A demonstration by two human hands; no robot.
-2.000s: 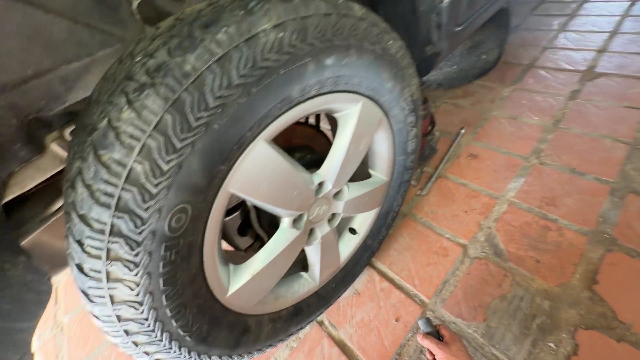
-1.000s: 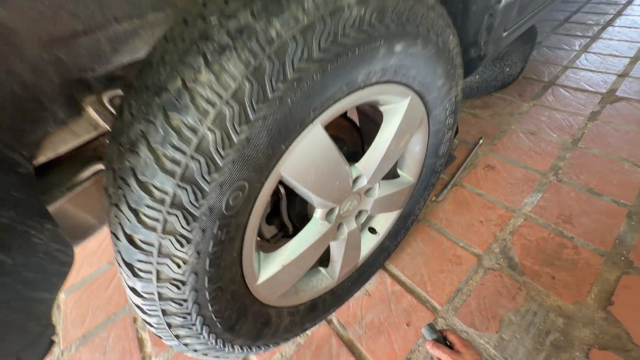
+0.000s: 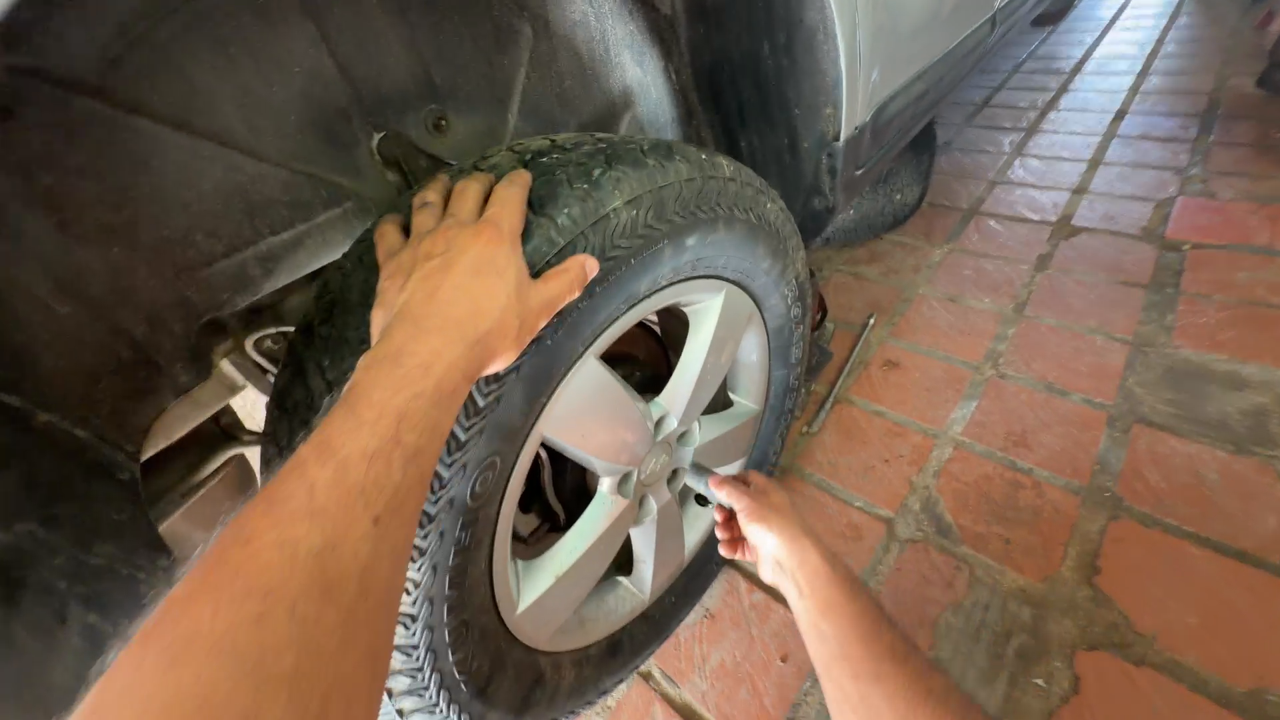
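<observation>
My left hand (image 3: 460, 265) lies spread on top of the tread of a car tire (image 3: 640, 190), holding nothing. The tire is on a silver five-spoke alloy wheel (image 3: 595, 410), which sits in the wheel well. Between the fingers of my right hand (image 3: 755, 520) is a small grey socket-like tool (image 3: 703, 484). Its far end is at a lug nut hole beside the center cap (image 3: 656, 463); whether a nut is inside it cannot be seen.
The dark wheel well liner (image 3: 250, 110) arches over the tire. A metal bar (image 3: 840, 375) lies on the red tile floor (image 3: 1040, 430) right of the wheel. Farther back are the car's side sill (image 3: 925, 85) and another tire (image 3: 885, 200).
My left hand has come into view and onto the tire's tread. My right hand has moved from the lower edge up to the wheel's hub, still with the small tool.
</observation>
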